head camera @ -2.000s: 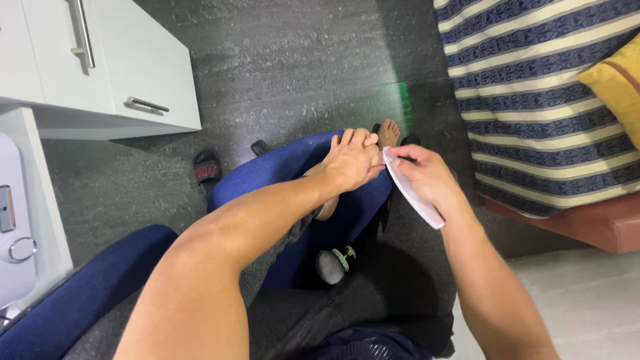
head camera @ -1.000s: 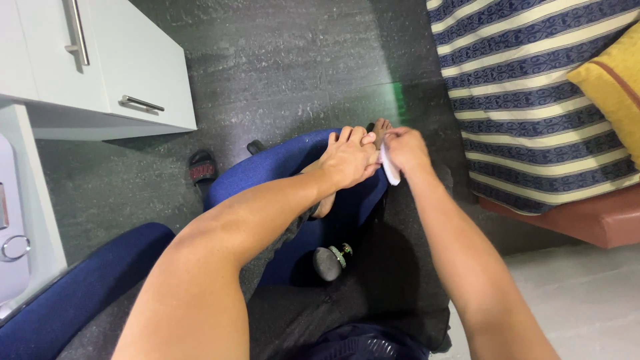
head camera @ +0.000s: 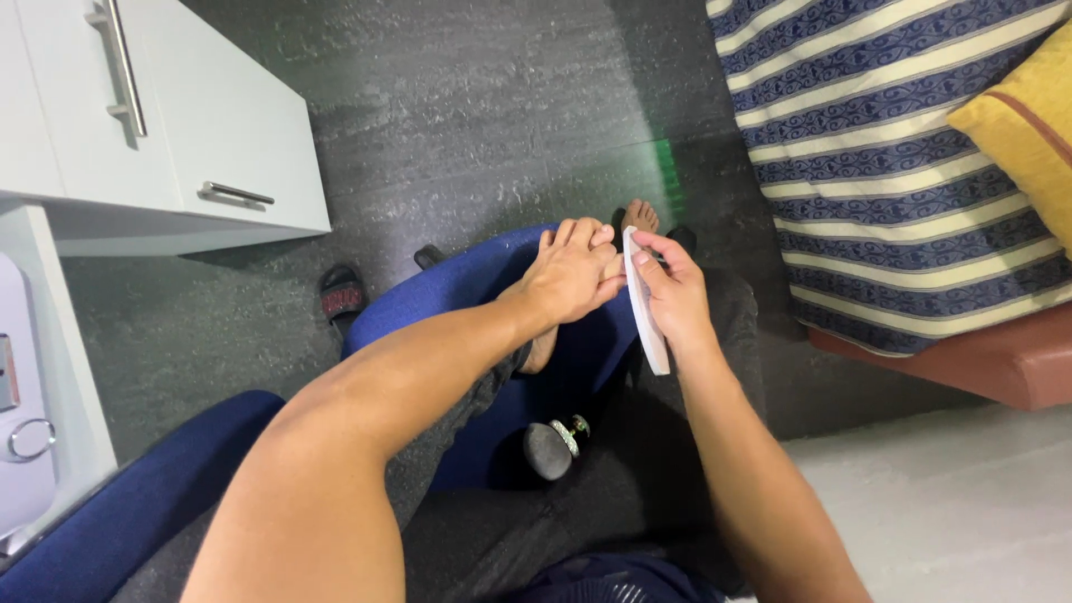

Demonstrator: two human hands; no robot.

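Observation:
A thin white nail file, slightly curved, is held in my right hand between thumb and fingers, its upper end close to the toes of a raised bare foot. My left hand grips the front of that foot, covering most of it; the heel shows below my wrist. The foot is over a blue chair seat. On the seat, below both hands, rests a grey rounded object with a glittery band; its kind is unclear.
My other bare foot is on the dark floor beyond the chair. A black slipper lies left of the chair. White cabinets with metal handles stand at the left. A bed or couch with a striped cover and yellow cushion is at the right.
My right hand and the white file have shifted and turned about the toes; the file's long side shows more than one second ago. My left hand stays on the foot.

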